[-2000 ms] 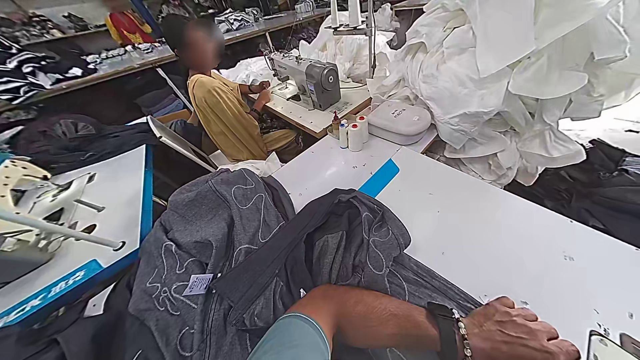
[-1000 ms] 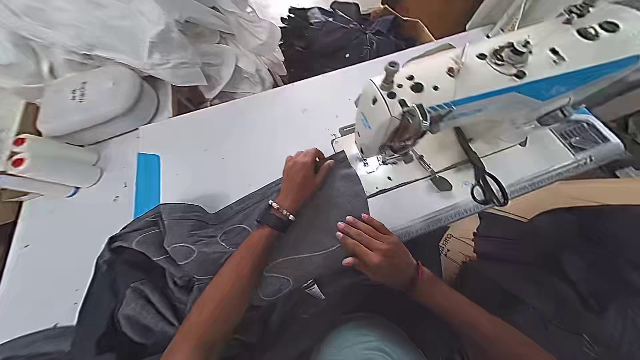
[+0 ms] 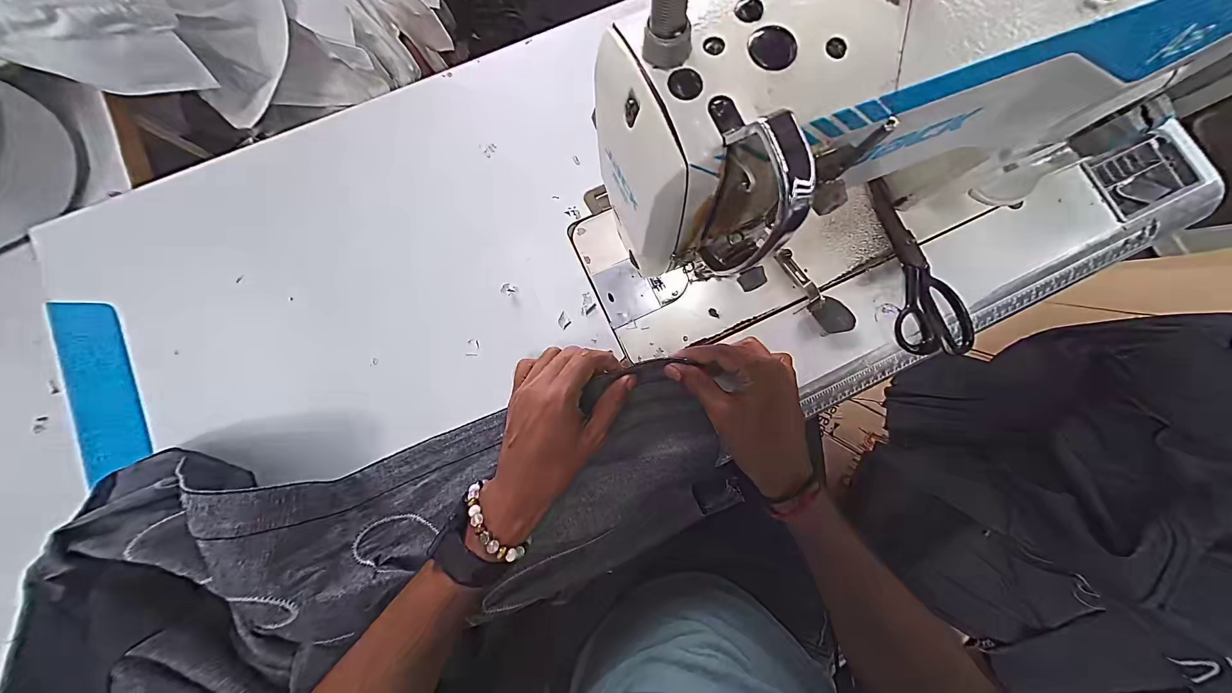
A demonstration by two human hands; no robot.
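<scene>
A dark grey denim garment [image 3: 385, 510] with pale looping stitching spreads along the near side of the white table. My left hand [image 3: 553, 433], with a beaded bracelet and a dark band at its wrist, pinches the garment's folded top edge. Close to its right, my right hand [image 3: 751, 414] pinches the same edge between thumb and fingers. Both hands are just in front of a white and blue sewing machine [image 3: 654, 154]. Its needle and presser foot [image 3: 674, 279] are beyond the cloth edge, not touching it.
Black-handled scissors [image 3: 924, 298] lie on the machine bed at the right. More dark cloth [image 3: 1078, 500] is heaped at the lower right, over brown cardboard [image 3: 1088, 298]. White fabric pieces [image 3: 279, 58] pile up behind the table [image 3: 318, 279], which bears a blue strip [image 3: 101, 385] and small scraps.
The view has swung right since the first frame and come nearer the machine. My right hand, flat on the cloth a second ago, now pinches its edge beside my left hand; the edge has left the needle area.
</scene>
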